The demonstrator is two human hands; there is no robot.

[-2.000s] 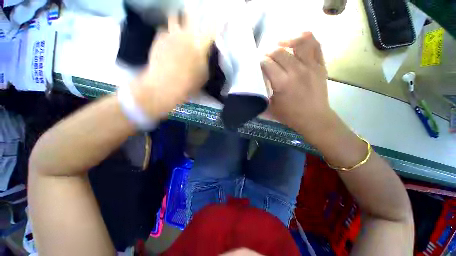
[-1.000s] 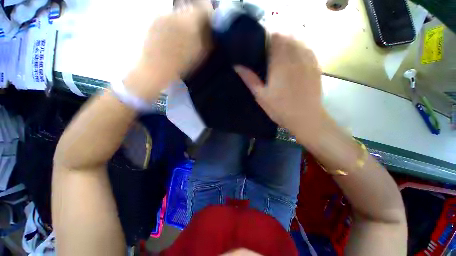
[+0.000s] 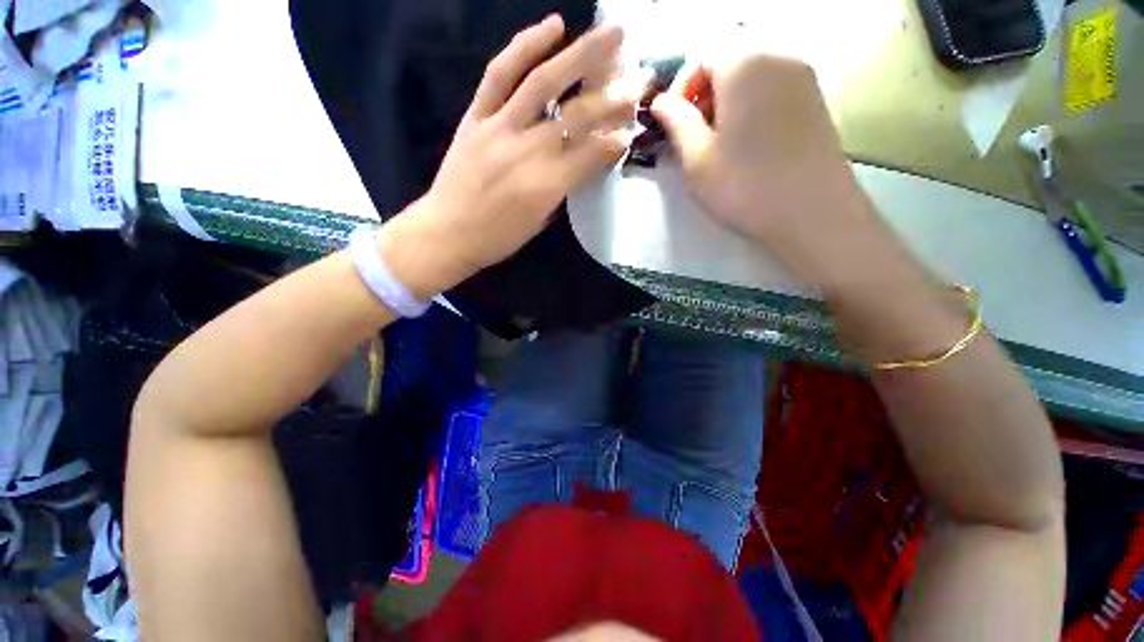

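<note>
A large black cut piece [image 3: 376, 94] with a curved edge lies on the white sewing table [image 3: 232, 119], and its lower corner hangs over the green front edge. My left hand [image 3: 533, 157] lies palm down on it, fingers spread, fingertips near small metal parts [image 3: 646, 119] that look like the needle and presser foot. My right hand [image 3: 759, 144] is just right of these parts, with thumb and forefinger close together. Whether they pinch anything is hidden. A bit of pale material shows beneath the black piece's lower edge.
Printed plastic packets [image 3: 75, 157] lie at the left. A smartphone [image 3: 985, 28], a white pointed scrap [image 3: 995, 113] and thread snips [image 3: 1085, 238] are at the right. A blue crate [image 3: 464, 483] and a red crate [image 3: 822, 502] stand below the table, beside my legs.
The black piece, earlier bunched between my hands, now lies spread out to the left. My left hand has moved right and flattened onto it. My right hand has moved up slightly, its fingers drawn together.
</note>
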